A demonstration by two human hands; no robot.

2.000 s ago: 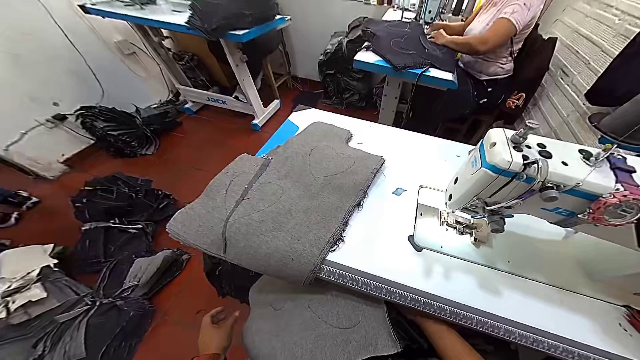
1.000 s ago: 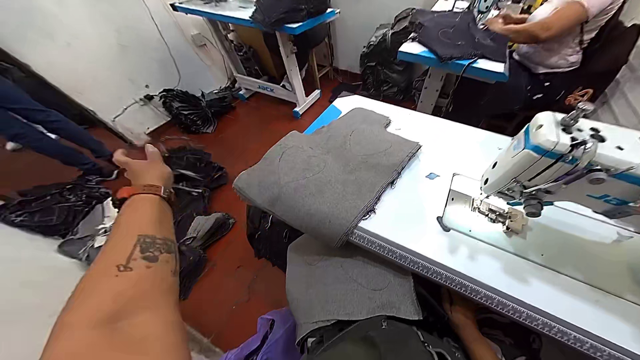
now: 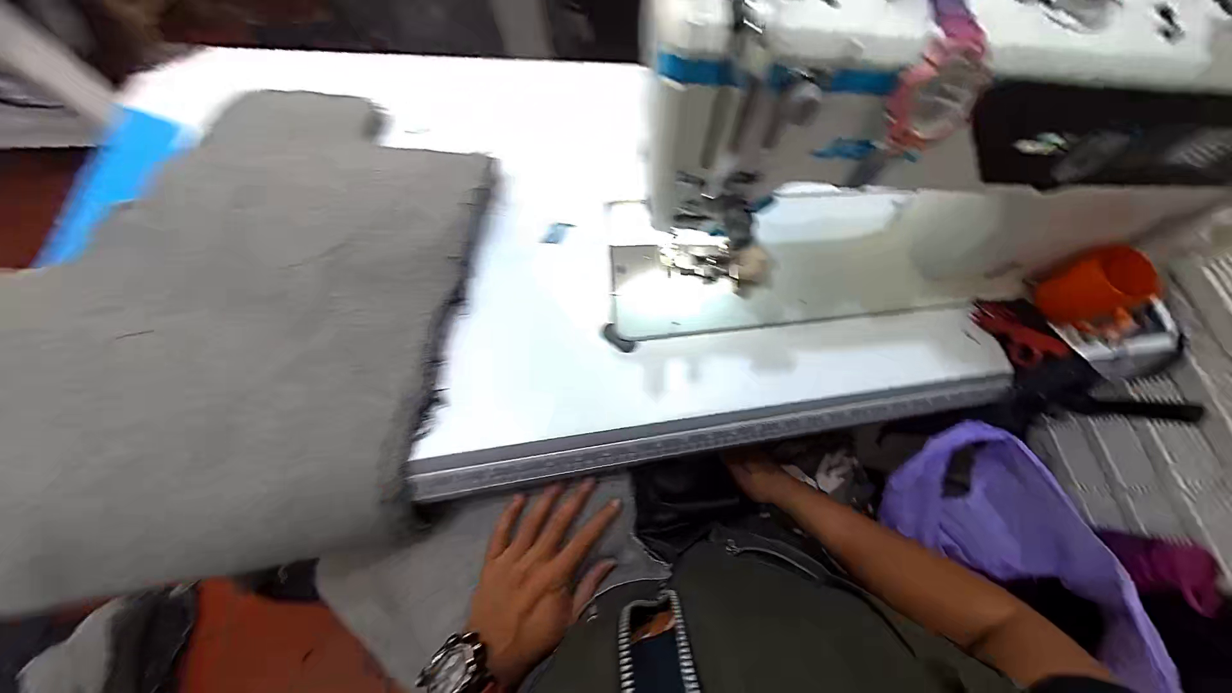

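My left hand (image 3: 539, 568), a watch on its wrist, lies flat with fingers spread on a grey fabric piece (image 3: 414, 577) on my lap, just below the table edge. My right hand (image 3: 756, 474) reaches under the table edge beside dark cloth; its fingers are hidden. A stack of grey cut fabric (image 3: 260, 337) with frayed dark edges covers the left of the white table (image 3: 539, 366) and hangs over its front. Right of the stack stands the industrial sewing machine (image 3: 818, 106), its presser foot (image 3: 707, 258) over the metal plate.
A measuring tape (image 3: 674, 443) runs along the table's front edge. At the right are an orange cup (image 3: 1097, 284), red-handled scissors (image 3: 1020, 332) and a purple bag (image 3: 1001, 510). Dark and grey cloth (image 3: 115, 635) lies low at the left. A pink watch (image 3: 938, 91) hangs on the machine.
My left hand, stretched out over the floor piles at the left one second ago, now rests on the grey piece on my lap. The view has swung right and down.
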